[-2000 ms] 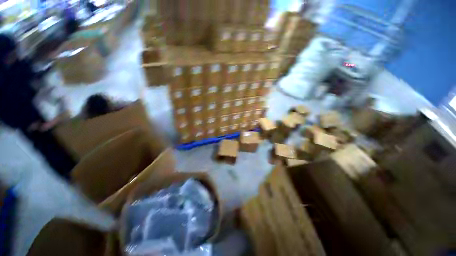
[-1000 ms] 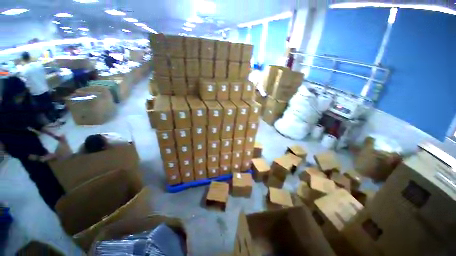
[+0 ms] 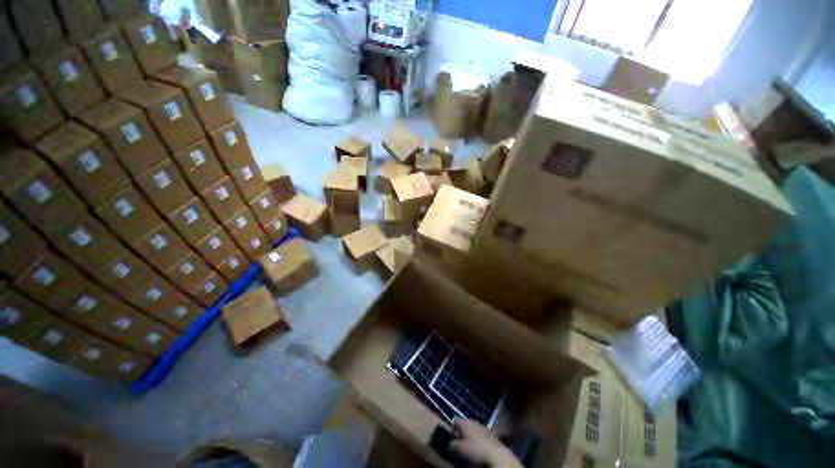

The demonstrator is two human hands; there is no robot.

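Observation:
The open supply carton (image 3: 380, 370) stands in front of me, low in the view. Dark small solar panels (image 3: 456, 377) with white grid lines lie at an angle inside it, overlapping. My right hand (image 3: 481, 444) reaches into the carton from the bottom edge. Its fingertips are at the lower end of the panels, beside a small dark piece. The hand is small and partly cut off, and whether it grips a panel cannot be told. My left hand is not in view.
A closed printed carton (image 3: 595, 430) is right of the supply carton, with a clear ribbed air column bag (image 3: 655, 361) on it. A large printed carton (image 3: 632, 210) stands behind. Stacked labelled cartons (image 3: 128, 228) are left, small boxes (image 3: 364, 242) on the floor, green-wrapped bales (image 3: 742, 366) right.
The view has turned right and down. The collecting carton and the people at left have gone out of view. The panels in the supply carton and my right hand have come into view.

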